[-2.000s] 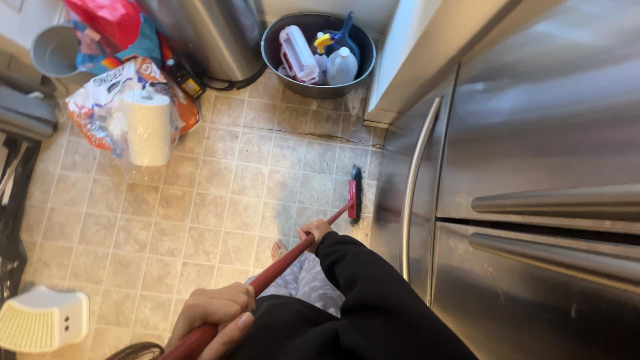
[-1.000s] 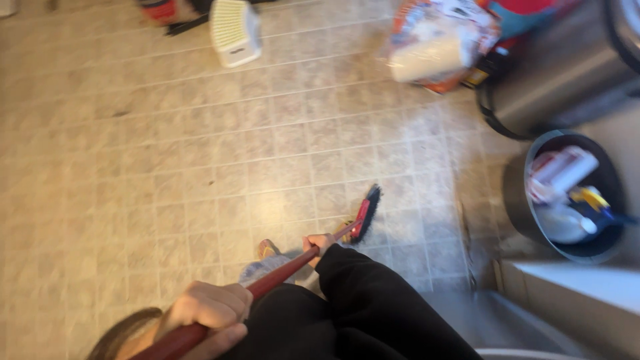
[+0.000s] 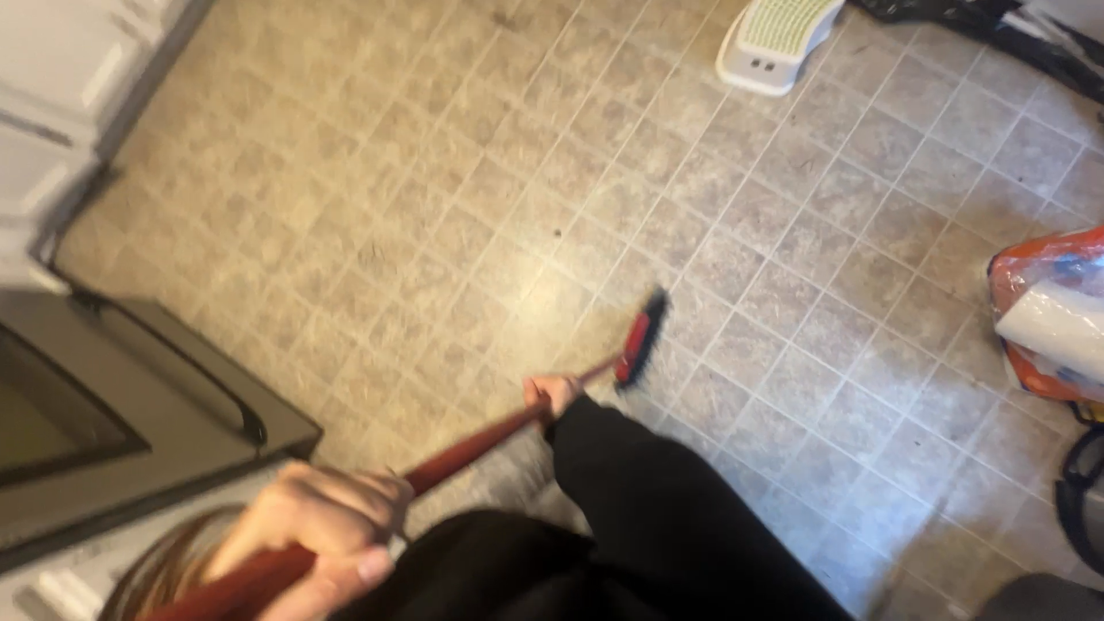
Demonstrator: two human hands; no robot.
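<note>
My left hand (image 3: 315, 530) is wrapped around the upper part of a red broom handle (image 3: 470, 448) at the lower left. Farther down the same handle, my right hand (image 3: 554, 395) grips it, with a black sleeve behind it. The handle runs away from me to a push-type broom head (image 3: 640, 341) with a red block and dark bristles, which is on the tiled floor (image 3: 552, 310) just beyond my right hand. A small dark speck (image 3: 558, 233) lies on the tiles up and left of the broom head.
An oven with a dark door (image 3: 198, 371) stands at the left, below white cabinets (image 3: 65, 78). A white step stool (image 3: 768, 52) is at the top. Near the right edge lie an orange plastic package (image 3: 1022, 354) and a wrapped white roll (image 3: 1056, 323).
The view has swung far to the left, from the refrigerator and bin to the oven side. The broom has turned along with me, both hands staying on its handle.
</note>
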